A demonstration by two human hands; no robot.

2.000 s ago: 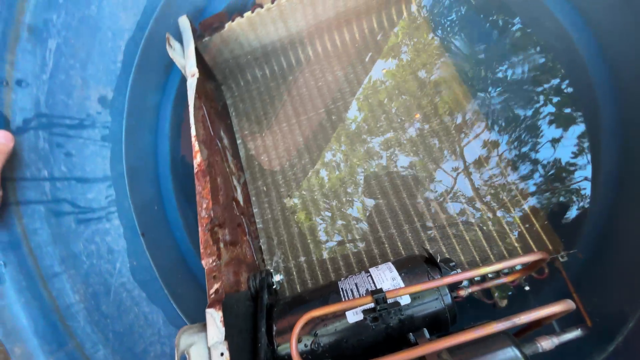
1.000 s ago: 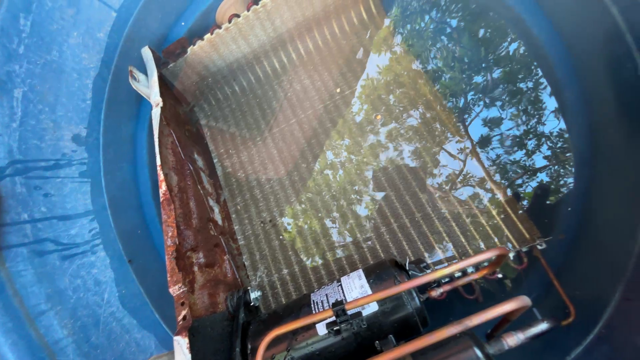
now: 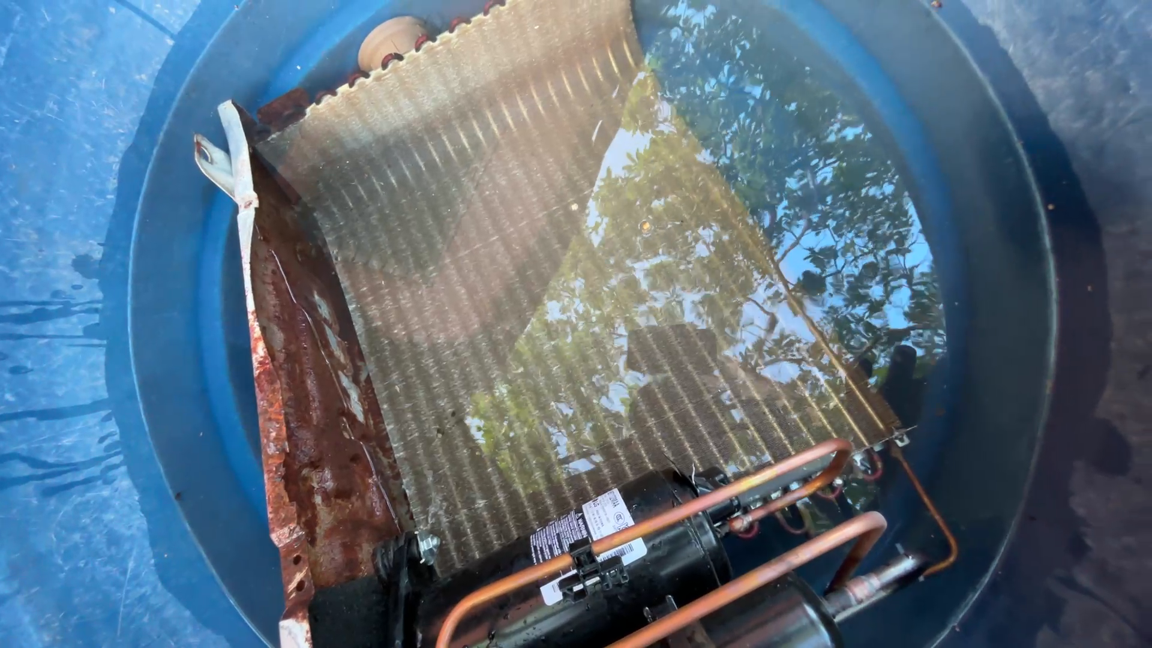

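Observation:
Neither my left hand nor my right hand is in view. A finned heat exchanger coil [image 3: 504, 297] lies in water inside a round blue tub [image 3: 999, 297]. Along its left side stands a rusty sheet-metal panel [image 3: 315, 405] with a bent pale upper end. A black compressor [image 3: 666, 531] with a white label sits at the coil's lower end. Bent copper pipes [image 3: 720, 499] run over and beside it, and a thin copper tube [image 3: 936, 522] curves at the right. Reflections of trees and sky hide part of the submerged coil.
A pale round object [image 3: 391, 43] lies at the coil's upper left edge, against the tub. Around the tub spreads a blue surface [image 3: 54, 225] with wet streaks at the left. A darker wet patch borders the tub on the right.
The fingertip at the left edge two seconds ago is out of view. The view has shifted, so more of the tub's right side shows.

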